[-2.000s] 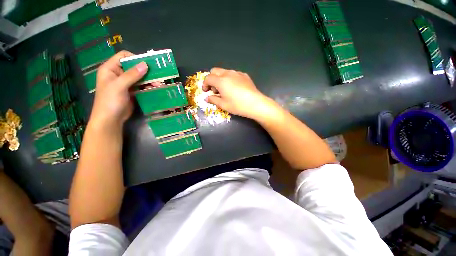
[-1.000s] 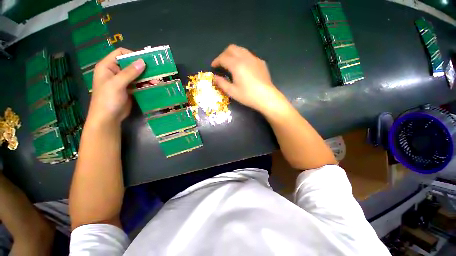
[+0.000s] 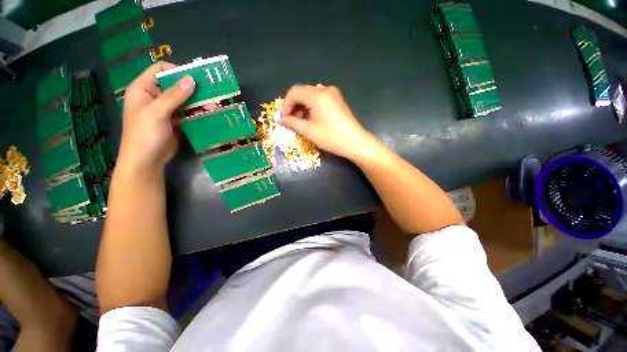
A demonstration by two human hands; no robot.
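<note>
My left hand (image 3: 152, 113) grips a green circuit board panel (image 3: 218, 128) by its upper left edge, thumb on top. The panel slants down to the right, and no orange piece shows on its right edge. A glaring orange-white pile of loose flex circuits (image 3: 295, 150) lies right beside it on the dark bench. My right hand (image 3: 318, 118) is at the pile's upper right, thumb and fingertips close together. Whether a small piece is between them cannot be told. A panel with orange flex circuits on its right edge (image 3: 126, 42) lies at upper left.
Stacks of green panels (image 3: 60, 148) lie at left. Another stack (image 3: 470, 58) and a smaller one (image 3: 590, 60) lie at right. A second orange pile (image 3: 12, 176) and a neighbour's arm (image 3: 31, 295) are at far left. A purple-rimmed fan (image 3: 579, 192) and cardboard box (image 3: 498, 223) stand beyond the bench's near edge.
My right hand lifted off the pile to the upper right with fingers apart, then came back to it with fingertips together. My left hand and the panel have shifted slightly up and left.
</note>
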